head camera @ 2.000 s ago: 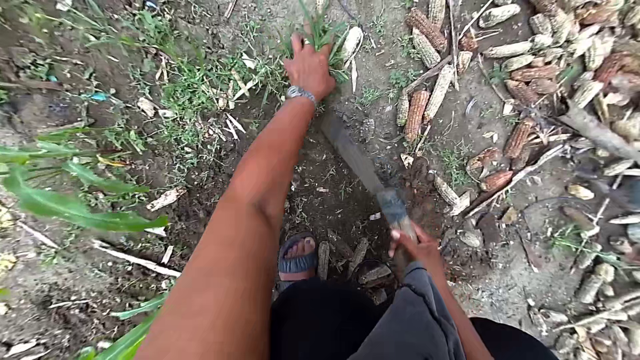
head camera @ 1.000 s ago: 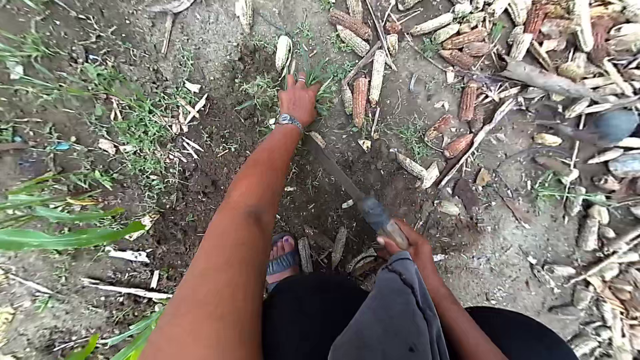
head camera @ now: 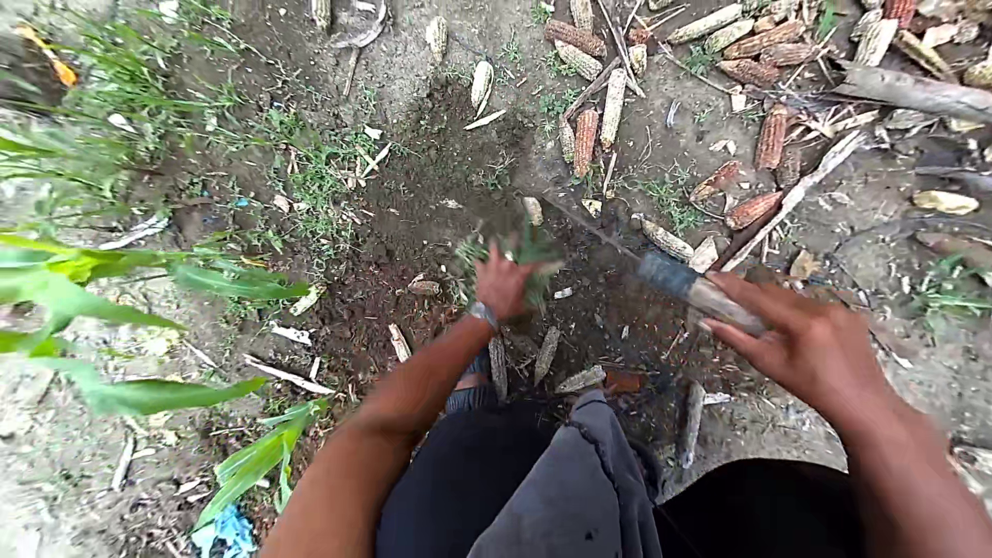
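My left hand [head camera: 505, 283], with a watch at the wrist, is at the middle of the view over dark bare soil. Blurred green weeds [head camera: 535, 246] show around its fingers; it seems to hold the tuft. My right hand [head camera: 798, 333] grips the wooden handle [head camera: 725, 304] of a long-bladed tool, likely a machete, wrapped in dark material near the blade. Its thin blade [head camera: 593, 229] points up and left, close to the ground, right of my left hand. The blade's far end is blurred against the soil.
Dry corn cobs [head camera: 585, 143] and sticks [head camera: 798, 198] litter the ground at the upper right. Low weeds [head camera: 310, 186] grow at the left, with long green leaves [head camera: 139, 302] below them. A blue plastic scrap [head camera: 225, 533] lies at the lower left. My sandalled foot [head camera: 471, 387] is below my left hand.
My left hand has drawn back toward my body from the weeds by the pale cob, with green weeds now around its fingers. My right hand has stayed on the tool's handle and moved outward to the right.
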